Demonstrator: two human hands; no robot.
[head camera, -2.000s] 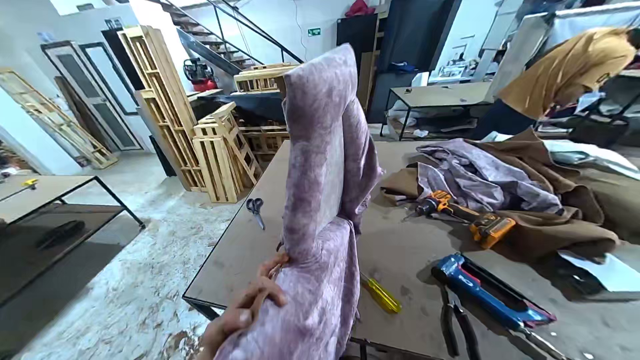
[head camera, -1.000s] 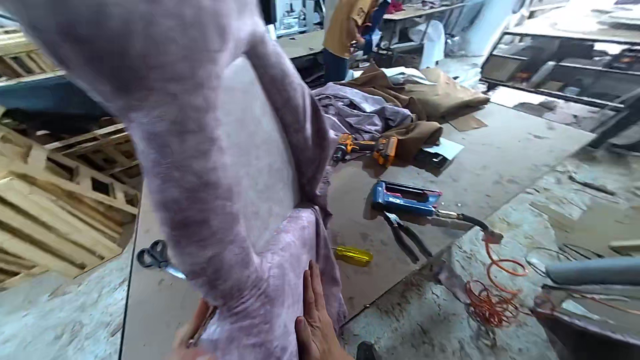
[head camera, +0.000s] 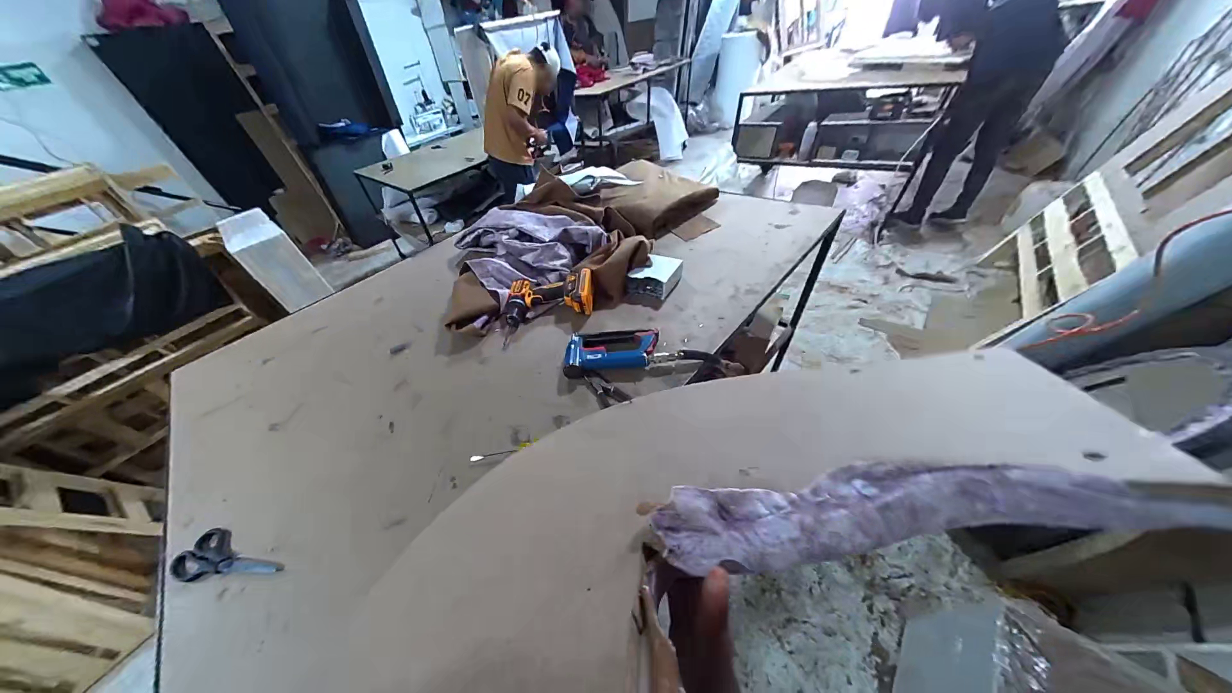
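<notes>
A large beige panel with a curved edge (head camera: 500, 587) fills the foreground, over part of the table. Mottled purple upholstery fabric (head camera: 770, 525) runs along its right side, bunched at a corner. Blurred fingers of one of my hands (head camera: 712, 616) touch the fabric's underside there; which hand it is, I cannot tell, and its grip is hidden. Scissors (head camera: 219, 556) lie to the left. A screwdriver (head camera: 496, 454) is partly covered by the panel. Beyond are a blue pneumatic stapler (head camera: 611, 352), pliers (head camera: 603, 388) and an orange cordless drill (head camera: 549, 295).
Purple and brown fabric (head camera: 539, 245) is heaped at the far part of the worktable (head camera: 318, 385), beside a small box (head camera: 654, 277). Wooden frames (head camera: 67, 539) stand left. Two people work at tables farther back. A grey pipe with an orange hose (head camera: 1136, 289) is at right.
The purple upholstered piece has gone from upright to lying low, its beige panel side now showing. It now partly covers the screwdriver and pliers. The view has swung right.
</notes>
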